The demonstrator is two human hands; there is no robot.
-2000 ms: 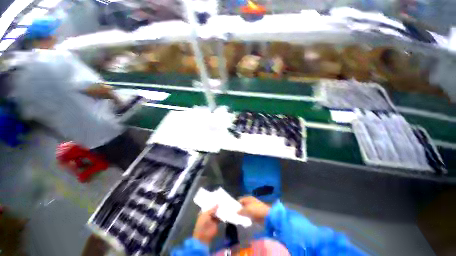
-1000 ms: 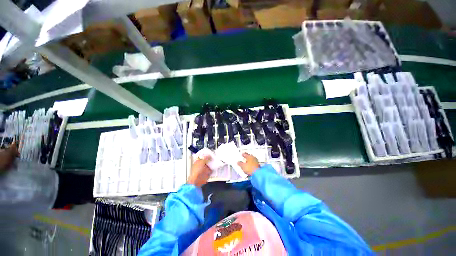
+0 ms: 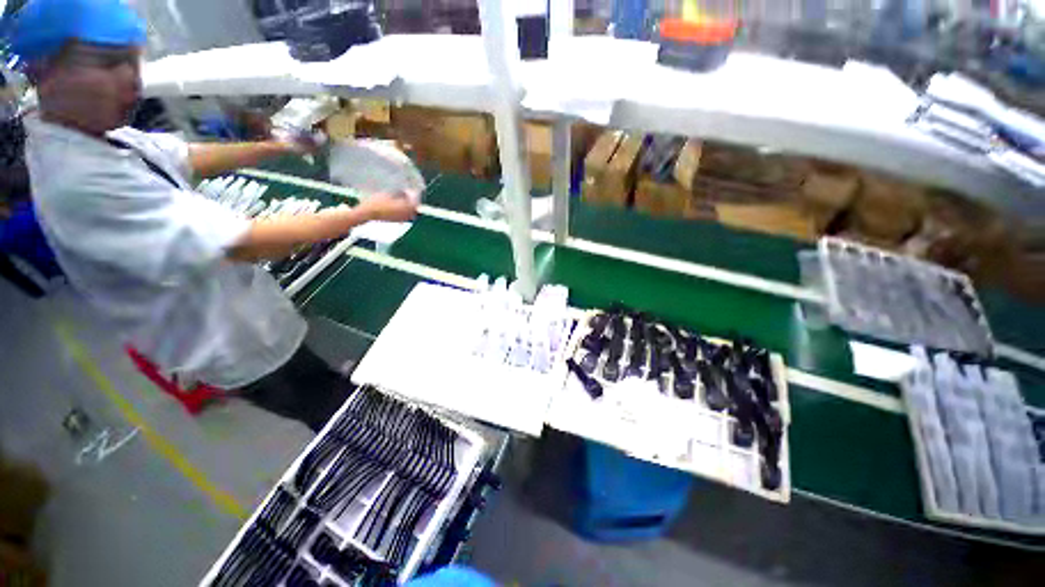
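Note:
Neither of my hands is in view; only a bit of blue sleeve (image 3: 453, 577) shows at the bottom edge. In front of me a white tray (image 3: 783, 441) holds rows of small black products (image 3: 688, 373), with white pieces at its near side. Left of it, touching or nearly so, a white tray (image 3: 424, 344) has whitish translucent sleeves (image 3: 521, 327) standing on its right part. At lower left a tray (image 3: 281, 505) holds many thin black strip-like items (image 3: 372, 459).
A person (image 3: 160, 229) in a blue cap at left holds a whitish translucent sheet or bag (image 3: 376, 170). More filled trays (image 3: 974, 436) lie at right on the green bench (image 3: 642, 269). A white post (image 3: 512, 149) rises beyond the trays. A blue stool (image 3: 630, 493) stands under the bench.
My view has tilted up and swung left. My two hands, which held white pieces over the black products, have left the picture. The person at left now shows with arms stretched over the bench.

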